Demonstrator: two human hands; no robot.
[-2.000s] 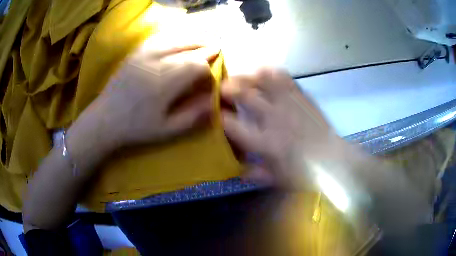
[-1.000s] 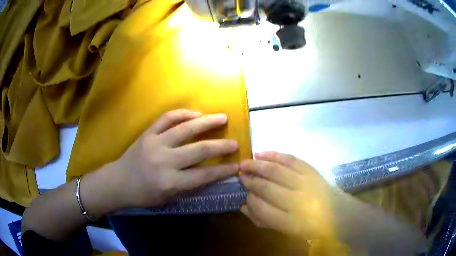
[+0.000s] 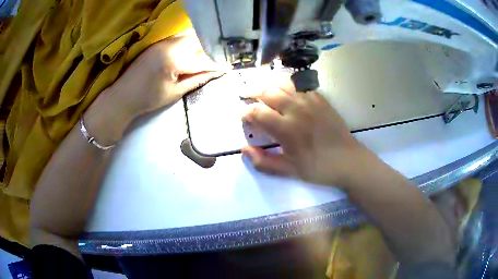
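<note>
The mustard-yellow cloth (image 3: 60, 82) lies bunched at the left, behind and beside my left arm. My left hand (image 3: 164, 73) is at the left of the needle area, its fingertips together and pointing at the presser foot (image 3: 239, 54). Glare hides whether it pinches cloth there. My right hand (image 3: 297, 131) is blurred over the bright machine bed, just below the dark round knob (image 3: 300, 57), with thumb and fingers apart. No cloth shows in it. The white sewing machine head (image 3: 409, 27) with a blue stripe stands above.
A measuring tape (image 3: 229, 234) runs along the table's curved front edge. A metal latch (image 3: 460, 108) sits at the right of the bed. A rounded cutout (image 3: 197, 155) is at the bed's left corner. More yellow cloth (image 3: 360, 253) hangs below the edge at the lower right.
The yellow panel no longer covers the front of the bed and table. My left hand has moved up beside the needle area. My right hand has moved up onto the bed. More of the machine head shows.
</note>
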